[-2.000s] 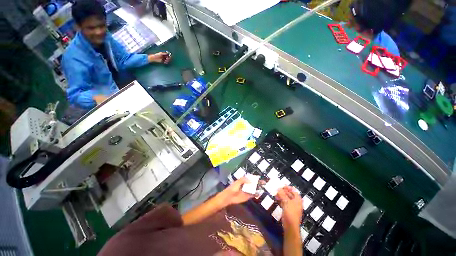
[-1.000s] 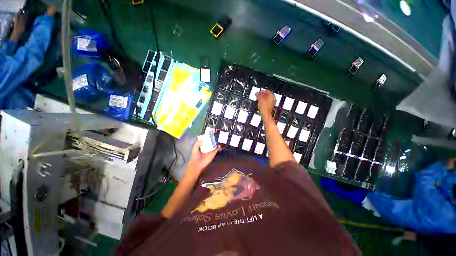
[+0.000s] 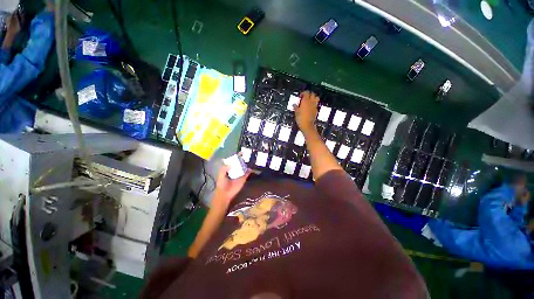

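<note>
A black blister tray (image 3: 275, 84) lies in front of me with white pieces in many pockets, in rows. My left hand (image 3: 231, 180) holds a stack of white pieces (image 3: 236, 166) at the tray's lower left corner. My right hand (image 3: 307, 111) is over the tray's top row, with its fingertips at a white piece (image 3: 294, 103). Whether the fingers grip that piece or only touch it cannot be told. Another white piece (image 3: 324, 113) lies just right of the hand.
Yellow and light-blue sheets (image 3: 214, 114) and blue bags (image 3: 95, 87) lie left. A grey-white machine (image 3: 126, 219) stands lower left. A second black tray (image 3: 418, 166) lies right. Small phones (image 3: 368, 47) lie along the far bench. Blue-sleeved arms (image 3: 489, 228) show at both sides.
The view has swung from the machine and people down to the tray, then shifted slightly. My right hand has moved from lower right to the top row. The left hand still holds the stack.
</note>
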